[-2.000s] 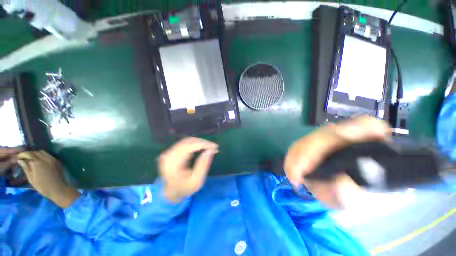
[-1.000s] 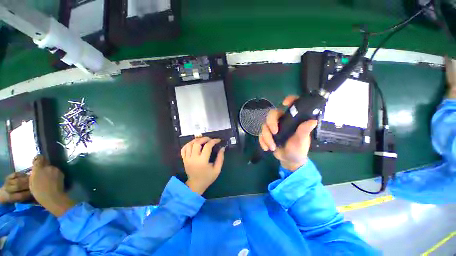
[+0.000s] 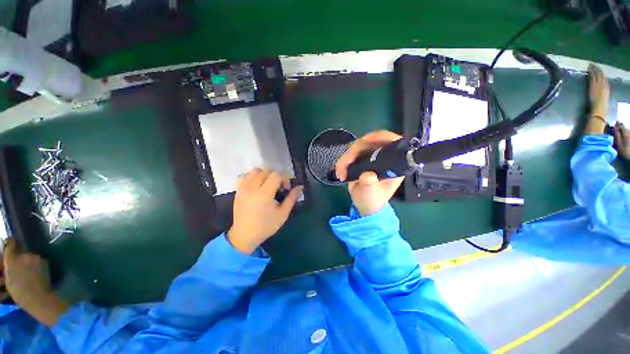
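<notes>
An open tablet unit [image 3: 245,142] with a silver centre and a circuit board [image 3: 228,83] at its far end lies in front of me. My left hand [image 3: 261,207] rests on its near edge, thumb and fingers bent around a small dark area; whether it grips anything cannot be told. My right hand [image 3: 369,181] is shut on a black electric screwdriver [image 3: 383,160], held nearly level with its front end pointing left over the round speckled screw tray [image 3: 320,155]. The bit is hidden or too small to see. The tray sits just right of the unit, partly covered by my hand.
A second open unit [image 3: 456,124] lies right, under the thick screwdriver cable [image 3: 476,142]. A black inline box [image 3: 510,200] stands beyond it. Loose metal parts [image 3: 59,187] lie left. Neighbours' hands and blue sleeves show at both sides. A pale rail [image 3: 331,63] and white post [image 3: 41,69] lie beyond.
The view has shifted. My right hand has brought the screwdriver from the right, across and down to the tray. My left hand has come onto the unit's near edge and stays there.
</notes>
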